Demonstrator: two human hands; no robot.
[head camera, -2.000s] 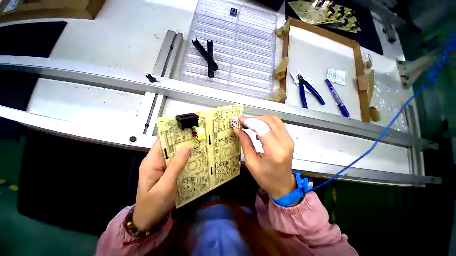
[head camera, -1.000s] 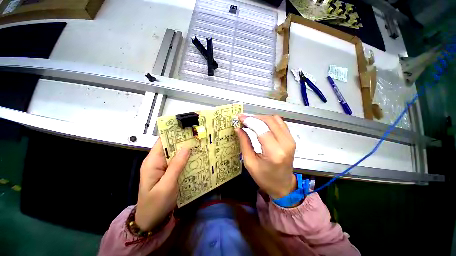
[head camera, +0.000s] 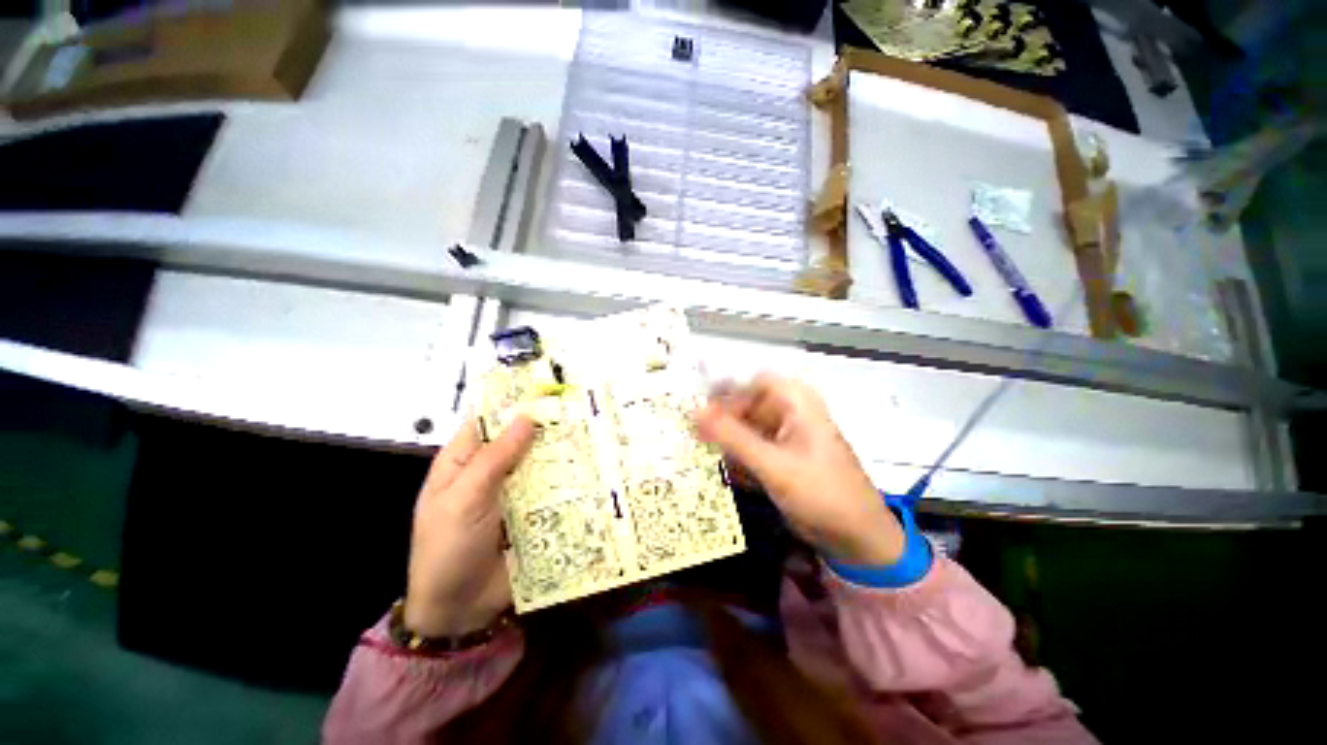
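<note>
A pale yellow circuit board (head camera: 626, 473) is held over the bench's front edge, printed side towards me, slightly blurred. It has a black part and a small yellow part near its top left. My left hand (head camera: 466, 524) grips its left edge, thumb on the printed face. My right hand (head camera: 801, 466) is at the board's right edge with fingers bent and blurred; whether they touch the board or hold anything is unclear. A blue wrist strap (head camera: 888, 560) is around my right wrist.
Beyond the metal rail (head camera: 670, 299) lie a ribbed clear tray (head camera: 728, 160) with crossed black strips (head camera: 619, 189), and a cardboard frame (head camera: 1084, 218) holding blue nippers (head camera: 920, 251), a marker pen (head camera: 1009, 272) and a white packet (head camera: 1001, 208). A cardboard box (head camera: 277, 58) stands back left.
The board has turned slightly and its lower right corner has swung outward. My right hand has moved right and down from the board's top right corner. The view has shifted slightly.
</note>
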